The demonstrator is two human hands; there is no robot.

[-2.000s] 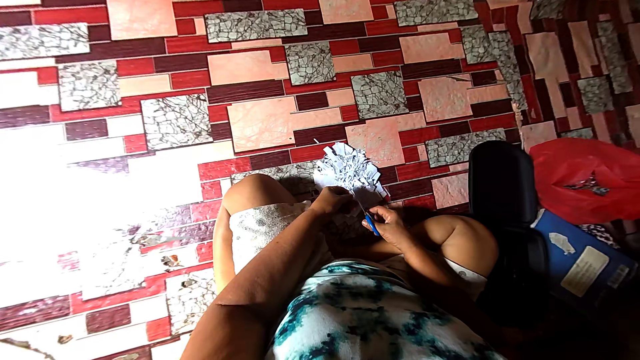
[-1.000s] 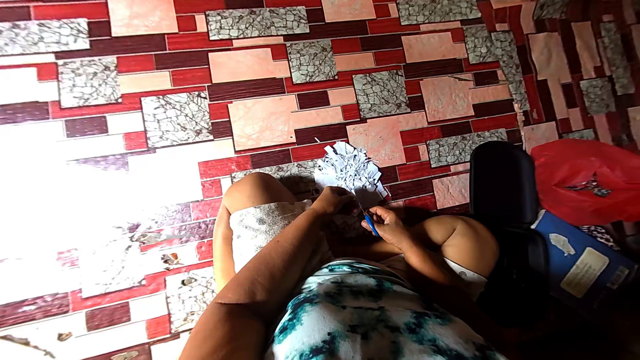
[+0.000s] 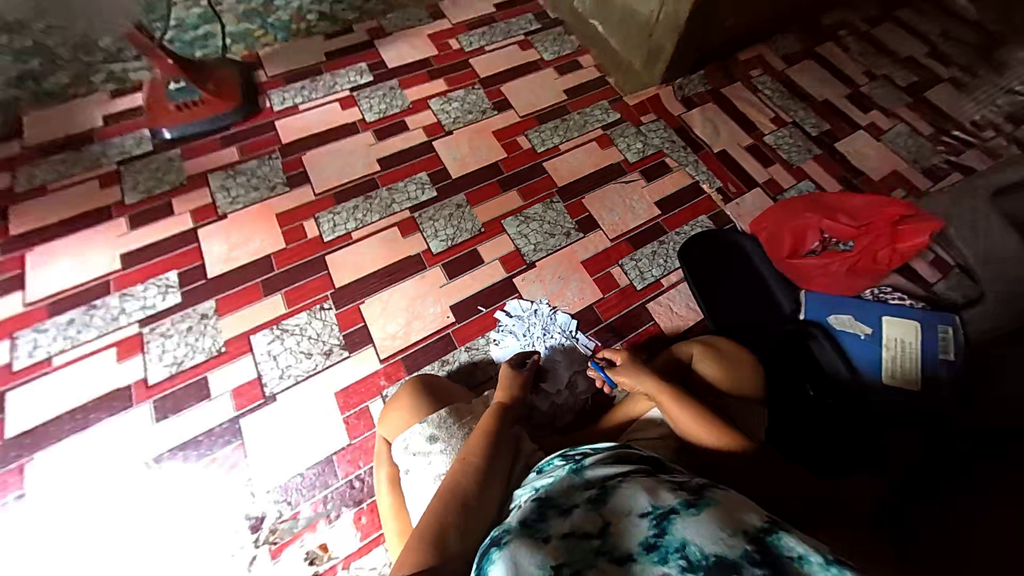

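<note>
A pile of cut white paper pieces [image 3: 538, 326] lies on the patterned floor just in front of my crossed legs. My right hand [image 3: 624, 373] grips blue-handled scissors [image 3: 602, 374], whose blades point up and left toward the paper. At the pile's near edge is my left hand [image 3: 518, 374], its fingers bent together; whether it pinches a piece of paper is too dark and small to tell. More paper scraps [image 3: 560, 384] show dimly between the two hands, in shadow over my lap.
An open black case [image 3: 724, 276] lies beside my right knee, with a blue box or book [image 3: 868, 336] and a red plastic bag [image 3: 844, 240] past it. A red and black object with a base [image 3: 196, 100] stands at the upper left. A pillar [image 3: 640, 40] rises at the top.
The view has tilted and turned, bringing in the red and black object and the pillar. Both hands stay by the paper pile, and the scissors remain in my right hand.
</note>
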